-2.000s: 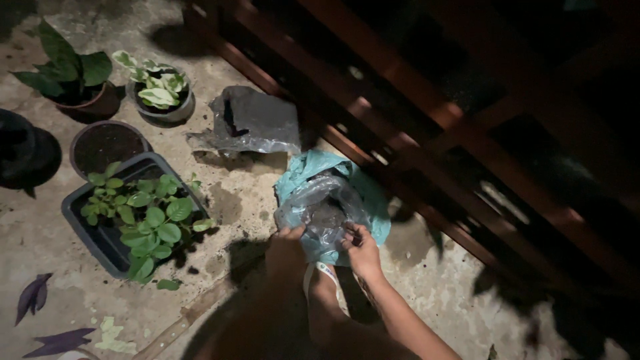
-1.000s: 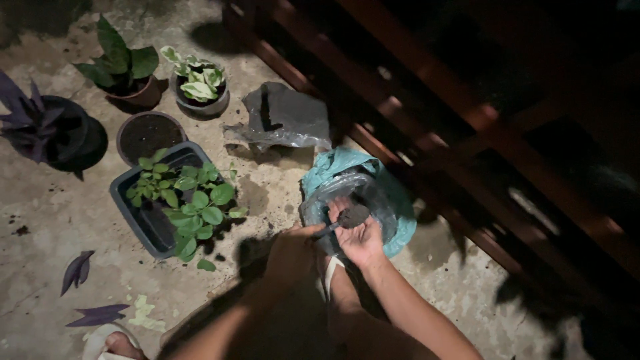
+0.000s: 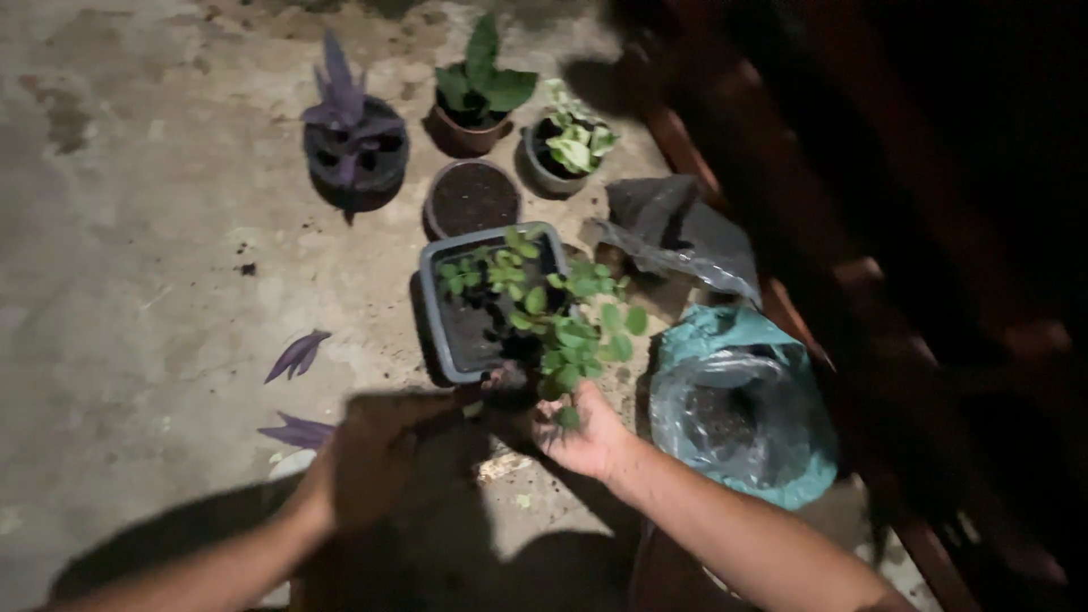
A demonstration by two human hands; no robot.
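My right hand [image 3: 582,429] is at the lower right of a square grey plastic planter [image 3: 432,314], palm up beneath the drooping stems of a green leafy plant [image 3: 578,344]. Leaves overlap its fingers, so its grip cannot be made out. In deep shadow, my left hand [image 3: 408,429] reaches toward the planter's near edge; its fingers are blurred. Dark soil lies inside the planter. To the right stands an open clear plastic bag of soil [image 3: 722,416] within a teal plastic bag [image 3: 816,476].
Behind the planter are a round pot of soil [image 3: 473,200], a broad-leaved potted plant [image 3: 474,132], a variegated potted plant [image 3: 574,153] and a purple potted plant [image 3: 353,153]. A dark plastic bag [image 3: 680,225] lies beside dark red slats [image 3: 693,157]. Purple cuttings [image 3: 297,353] lie left.
Both hands have left the soil bag and moved left to the square planter. One second ago my right hand held dark soil over the bag. The view has shifted.
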